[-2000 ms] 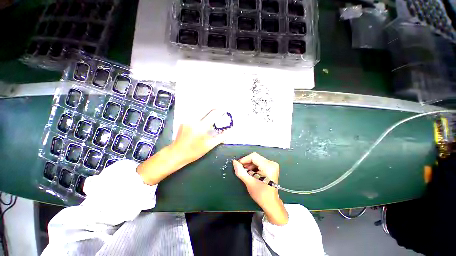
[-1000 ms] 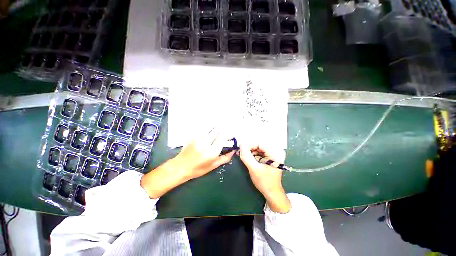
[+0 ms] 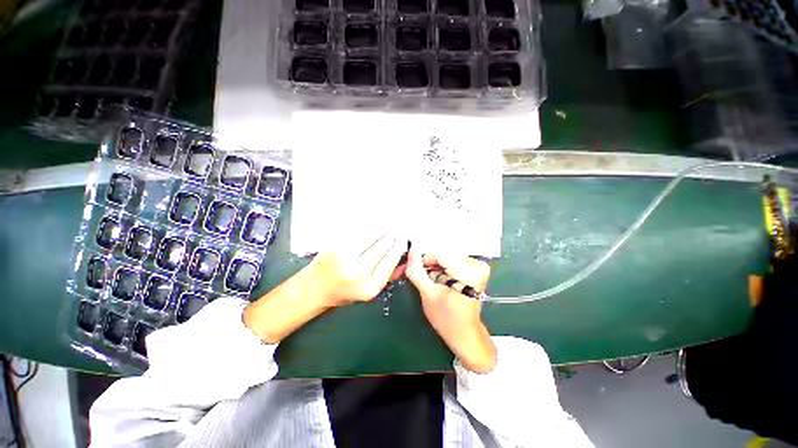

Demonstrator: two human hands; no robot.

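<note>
My left hand (image 3: 357,273) holds the black housing frame (image 3: 405,254) at its fingertips, over the near edge of the white work sheet (image 3: 350,184). Only a small dark part of the frame shows between the hands. My right hand (image 3: 452,293) grips the slim dark pick-up pen (image 3: 453,282) with light bands, and its fingertips meet the left fingertips at the frame. The pen's tip is hidden. A clear air hose (image 3: 604,260) runs from its rear to the right. Dark tiny parts (image 3: 444,175) lie scattered on the sheet's right half.
The near blister tray (image 3: 157,276) lies tilted at left, one pocket without a ring. Stacked centre trays (image 3: 411,96) sit on a white board (image 3: 249,114). Bright specks (image 3: 388,302) dot the green mat (image 3: 560,219). A dark tray stack (image 3: 114,52) is far left.
Since two seconds ago my hands have come together at the frame, which has turned from flat to edge-on. In the last second the left fingers have closed further over it.
</note>
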